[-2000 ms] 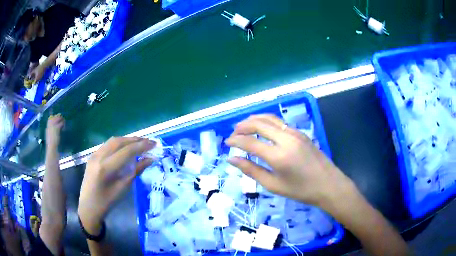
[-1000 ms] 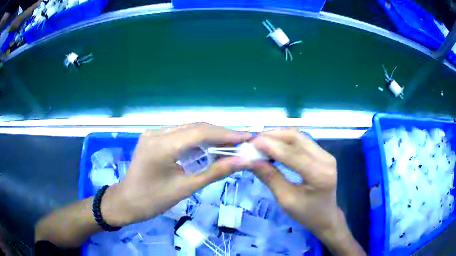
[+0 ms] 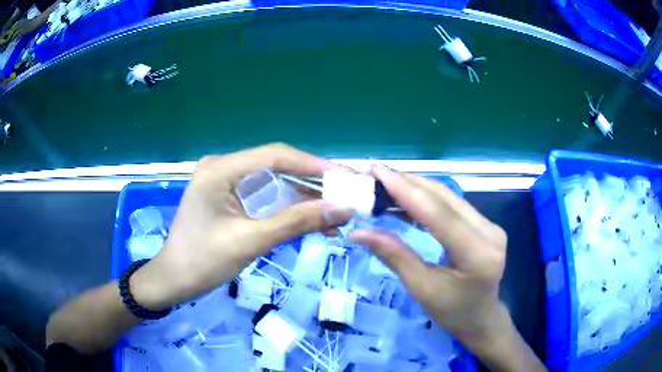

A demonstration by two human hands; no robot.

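A wired unit point(image 3: 348, 192), white with a black end at its right, is held above the near blue bin point(image 3: 125, 218). My left hand point(image 3: 239, 203) grips its left part between thumb and fingers. A clear housing point(image 3: 259, 193) sits in the same palm, and white wires run from the unit toward it. My right hand point(image 3: 443, 254) is at the unit's black end, fingers around it, thumb lower and apart; contact is partly hidden. Below, the bin holds milky housings with several wired units point(image 3: 337, 306) on top.
A green conveyor belt point(image 3: 290, 87) lies beyond pale metal rails point(image 3: 501, 168), carrying several scattered wired units point(image 3: 459, 51). A second blue bin point(image 3: 559, 290) of milky pieces stands at right. More blue bins point(image 3: 109, 29) are across the belt.
The hands came together from apart over the bin. Since the last frame the unit shows more fully, with its black end visible, and my right thumb has dropped away. Belt units shifted right.
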